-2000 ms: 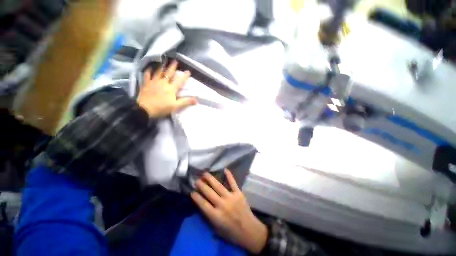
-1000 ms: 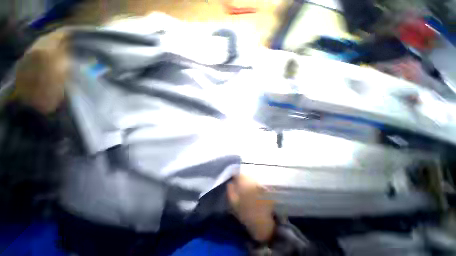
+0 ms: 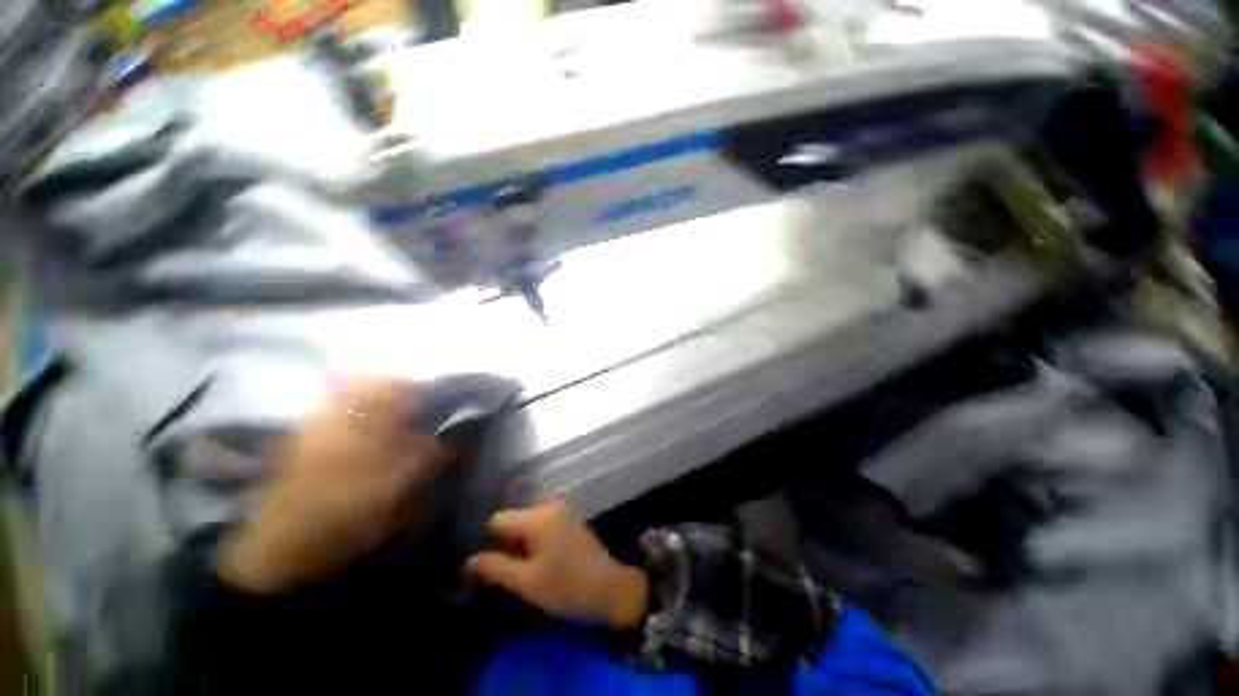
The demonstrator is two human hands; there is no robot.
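The light grey garment with dark grey parts (image 3: 102,449) lies heaped at the left, on the machine table and over its front edge. My left hand (image 3: 333,483) is blurred and lies over the garment near the table edge; its grip cannot be made out. My right hand (image 3: 554,560) is at the front edge, right of the left hand, fingers curled at the dark grey cloth (image 3: 482,415). Whether it pinches the cloth is unclear. The needle area of the sewing machine (image 3: 523,279) is beyond my hands, in bright glare.
The white machine head with a blue stripe (image 3: 639,161) runs across the back. The grey table edge (image 3: 652,422) slants up to the right. Loose grey cloth (image 3: 1114,503) hangs or lies below it at the right. A red item (image 3: 1162,109) is at the upper right.
The view has swung to the right, showing more of the machine and the cloth on the right. My left hand has come from the garment's far left to near my right hand.
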